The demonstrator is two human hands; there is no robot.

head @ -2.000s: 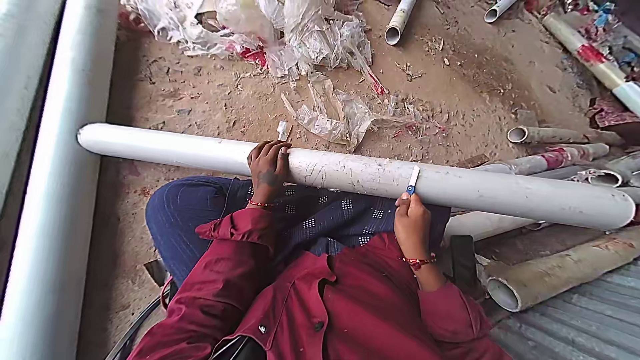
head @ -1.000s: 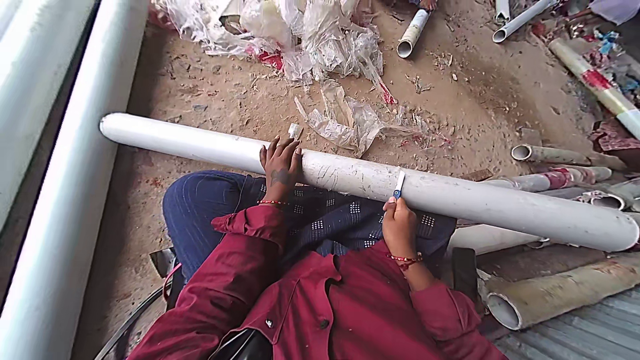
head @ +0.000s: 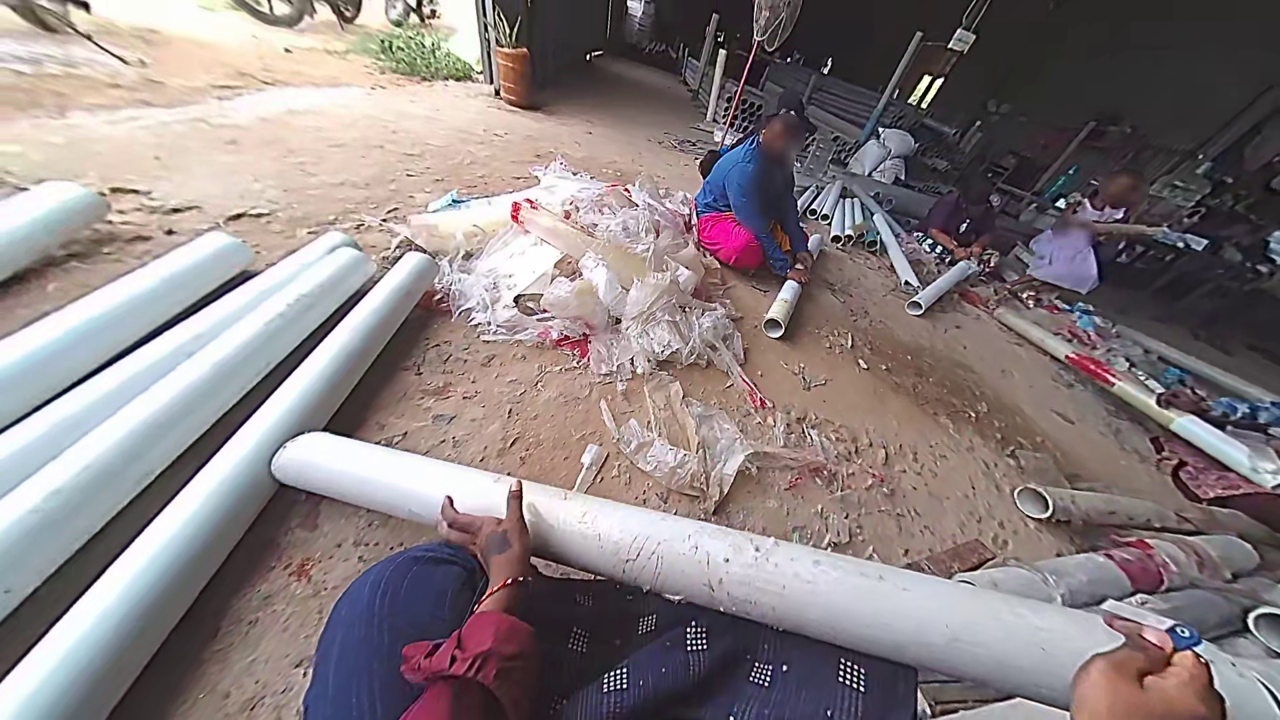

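Note:
A long white plastic pipe point(head: 700, 560) lies across my lap, scuffed and dirty along its middle and right part. My left hand point(head: 495, 540) rests against the near side of the pipe, fingers spread and thumb up, not wrapped round it. At the lower right my right hand point(head: 1150, 675) grips a small blade tool with a blue part point(head: 1183, 636), its pale flat blade point(head: 1135, 612) lying over the pipe. The tool's exact kind cannot be told.
Several clean white pipes point(head: 200, 510) lie at left. Crumpled plastic film point(head: 610, 270) heaps ahead, with a loose piece point(head: 690, 440) nearer. Dirty pipes point(head: 1100, 575) lie at right. A person in blue point(head: 740, 195) works on another pipe point(head: 785, 305); other people sit farther back.
The view has swung up and widened to the yard. My right hand with the blade tool has moved right along the pipe. My left hand stays near the same part of the pipe.

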